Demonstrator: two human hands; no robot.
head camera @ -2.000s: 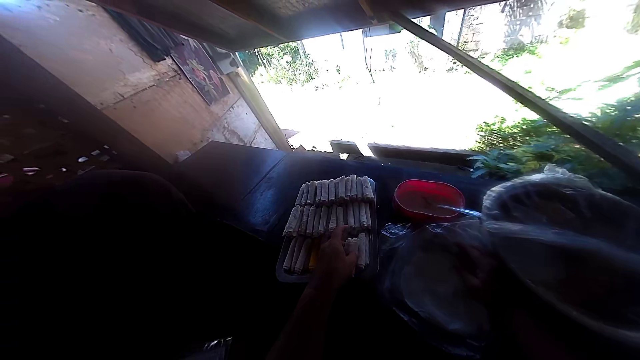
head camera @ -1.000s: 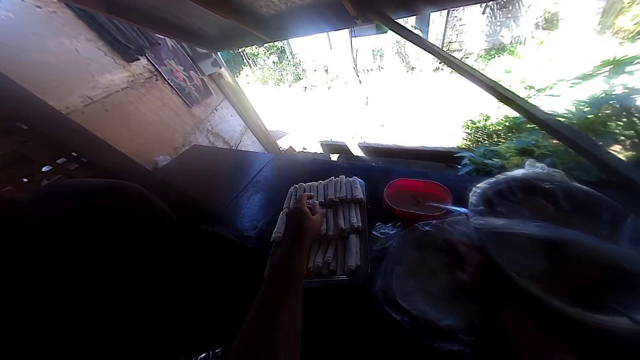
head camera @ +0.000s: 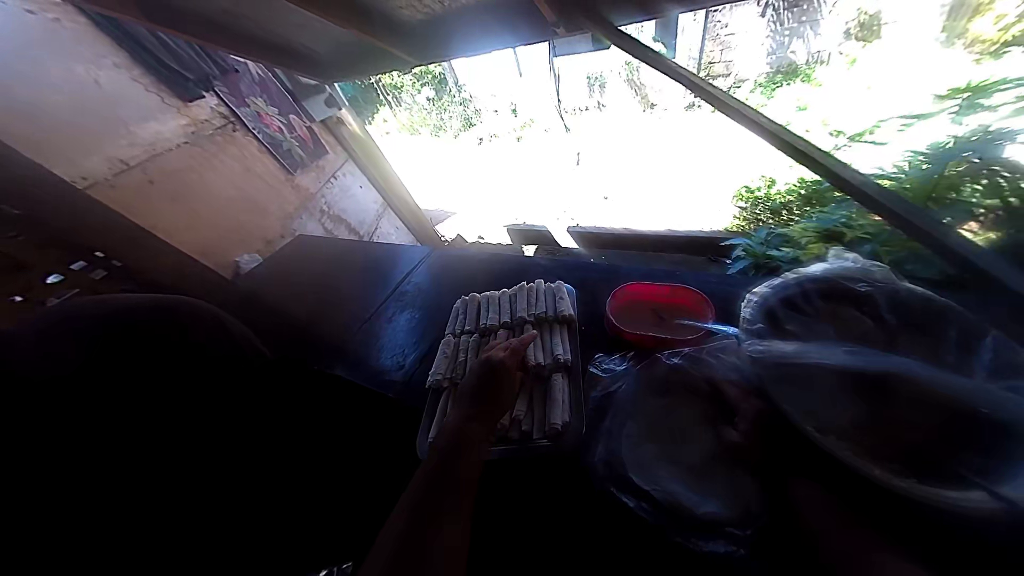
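Rows of pale, slim rolls, probably wrapped pastry [head camera: 512, 308], fill a shallow rectangular tray [head camera: 579, 376] on the dark table. My left hand [head camera: 500, 372] reaches over them from below and touches the middle row; its fingertips are dark, so I cannot tell whether they grip a roll. Right of the tray stands a red bowl [head camera: 660, 314] with brownish contents and a utensil handle [head camera: 708, 326] sticking out. A flat round stack or dish under clear plastic [head camera: 680, 424] lies nearer me. A dim shape, possibly my right hand [head camera: 740, 408], is at its right side, too dark to make out.
A large round basin [head camera: 872, 376], partly covered with clear plastic, stands at the right. The dark tabletop [head camera: 344, 280] extends left behind the tray. A slanting wooden beam [head camera: 760, 128] crosses the bright opening, with leafy plants [head camera: 856, 200] beyond.
My left hand was over the tray's lower right part, then moved up to the top row at the left. Now it lies lower, over the middle row.
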